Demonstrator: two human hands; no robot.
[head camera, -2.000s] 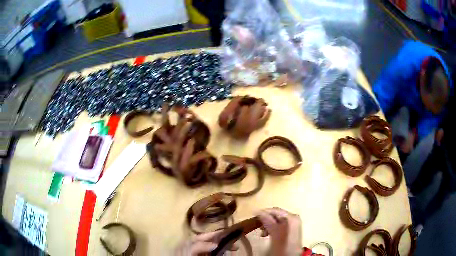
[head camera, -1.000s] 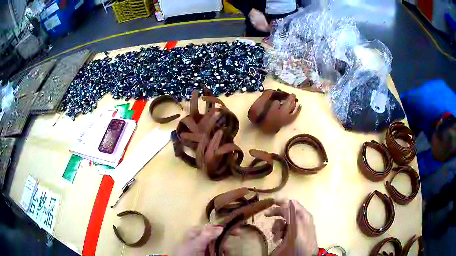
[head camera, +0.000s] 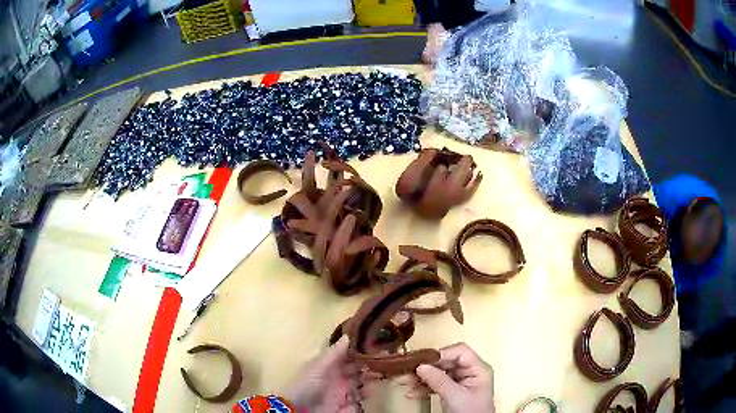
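Note:
At the bottom centre, my left hand (head camera: 327, 385) holds the left side of a curled brown strap (head camera: 395, 362). My right hand (head camera: 462, 382) pinches its right end between thumb and fingers. The strap bows upward over other loose straps lying just behind my hands, and some overlaps are hard to separate. A tangled strap pile (head camera: 335, 230) lies farther back at table centre. An upright strap bundle (head camera: 437, 181) stands behind it to the right, with a nested coil (head camera: 488, 251) in front of that.
Several strap coils (head camera: 604, 344) stand along the right edge. Single curved straps (head camera: 214, 373) lie left. Small dark metal pieces (head camera: 282, 117) line the far edge. Clear bags (head camera: 585, 137) are far right. A phone (head camera: 177, 225) rests on a notebook. A person in blue (head camera: 690, 230) is at right.
The held strap has turned, and its free end is now between my right thumb and fingers. My hands show more clearly. The view has shifted since the oldest frame. The person at right has moved.

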